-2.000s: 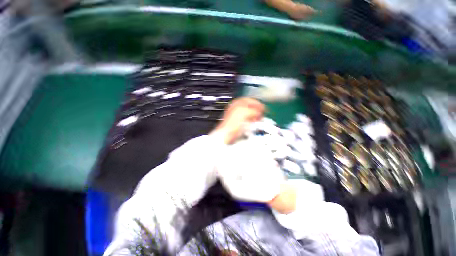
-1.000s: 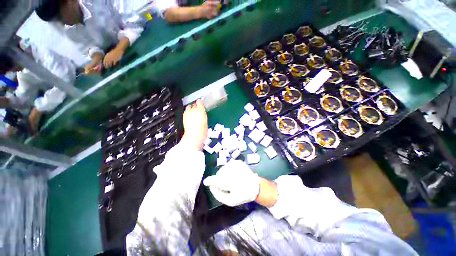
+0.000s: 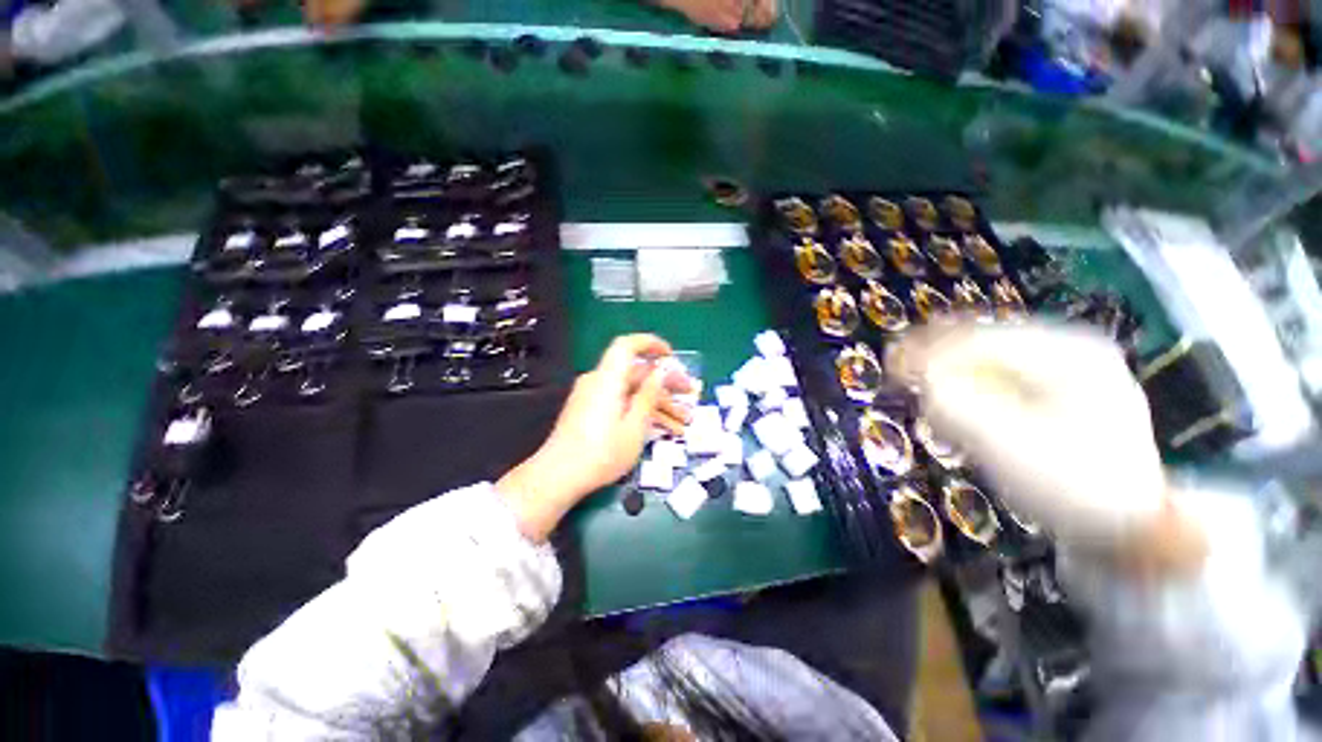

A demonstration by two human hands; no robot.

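Note:
My left hand (image 3: pixel 609 420), bare, is at the left edge of a pile of small white square pads (image 3: pixel 751 420). Its fingertips are pinched on a small, thin translucent square (image 3: pixel 682 365). My right hand (image 3: pixel 1037 413), in a white glove, is blurred over the right parts tray (image 3: pixel 853 500) and covers part of its rows. That tray holds round silver housings with gold-orange insides (image 3: pixel 860 371). Whether the right hand holds anything cannot be told. The left parts tray (image 3: pixel 261 565) holds clamped assemblies with white pads and clip handles (image 3: pixel 460 313).
Film squares (image 3: pixel 615 278) and a whitish translucent stack (image 3: pixel 682 273) lie behind the pile. A small black disc (image 3: pixel 634 500) lies by the pads. Dark clips (image 3: pixel 1098 312) lie at far right near a black box (image 3: pixel 1203 399). A clear partition and other people's hands are beyond.
My left hand has moved from the film squares at the back to the pad pile. My right hand has moved from in front of the pile to over the right tray. The view has turned.

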